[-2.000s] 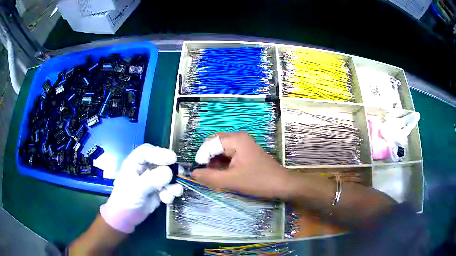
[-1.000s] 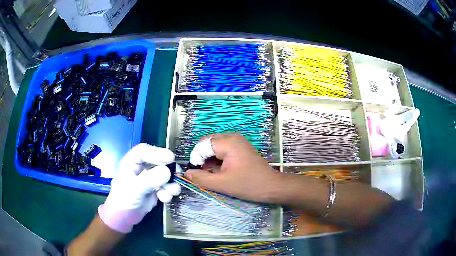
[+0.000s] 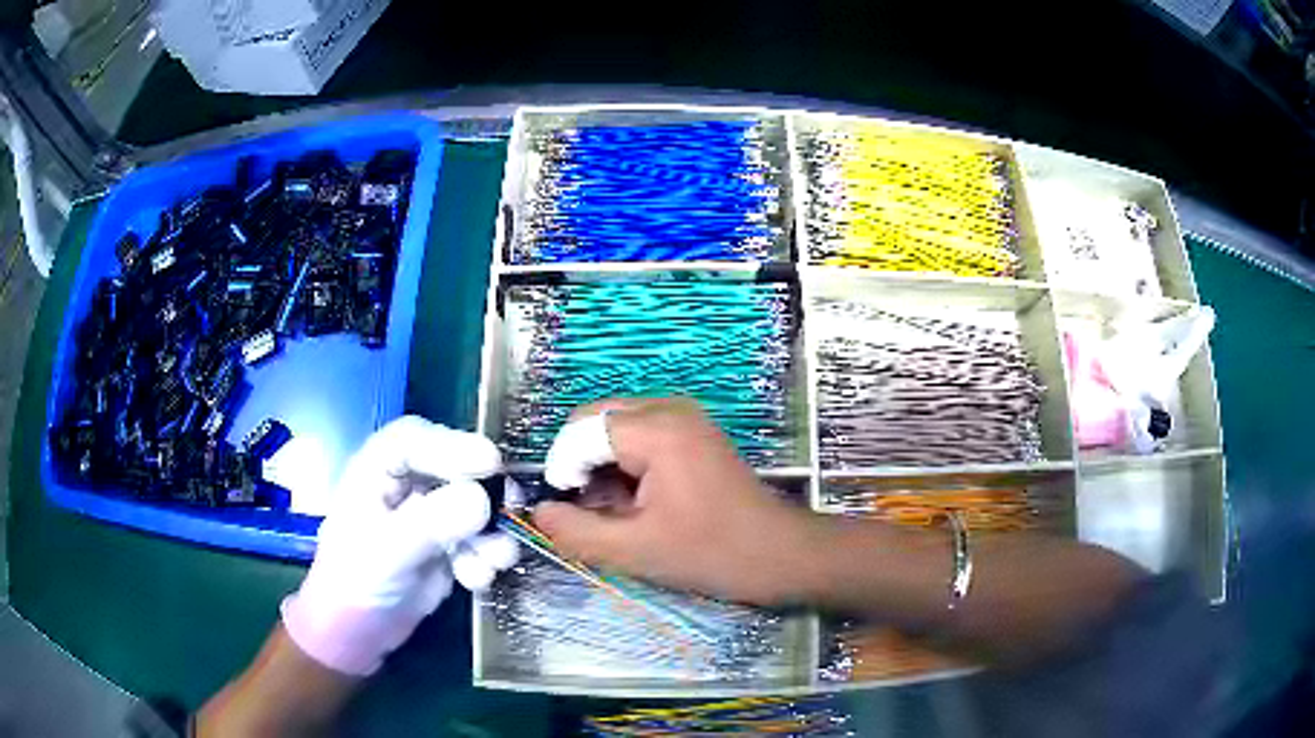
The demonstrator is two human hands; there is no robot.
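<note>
My left hand (image 3: pixel 392 545), in a white glove with a pink cuff, holds a small black connector housing (image 3: pixel 495 498) between its fingertips, near the left edge of the wire tray. Several thin coloured wires (image 3: pixel 589 571), orange, green and white among them, trail from the housing down to the right over the white wires. My right hand (image 3: pixel 666 498), with white finger cots, is closed right beside the housing. Its fingertips are curled and partly hidden, so I cannot tell if they pinch a wire. White wires (image 3: pixel 620 634) lie in the near compartment below my right hand.
A blue bin (image 3: pixel 423 216) of black housings stands at the left. The cream tray (image 3: pixel 490 433) also holds blue, yellow, green, brown and orange wires, and a pink and white item (image 3: pixel 1125 382) at right. Finished harnesses (image 3: pixel 721 717) lie below its near edge. White boxes (image 3: pixel 267 43) stand behind.
Both hands stay almost in place at the housing. The wires trailing from it have shifted slightly, and my right hand's fingers have moved a little.
</note>
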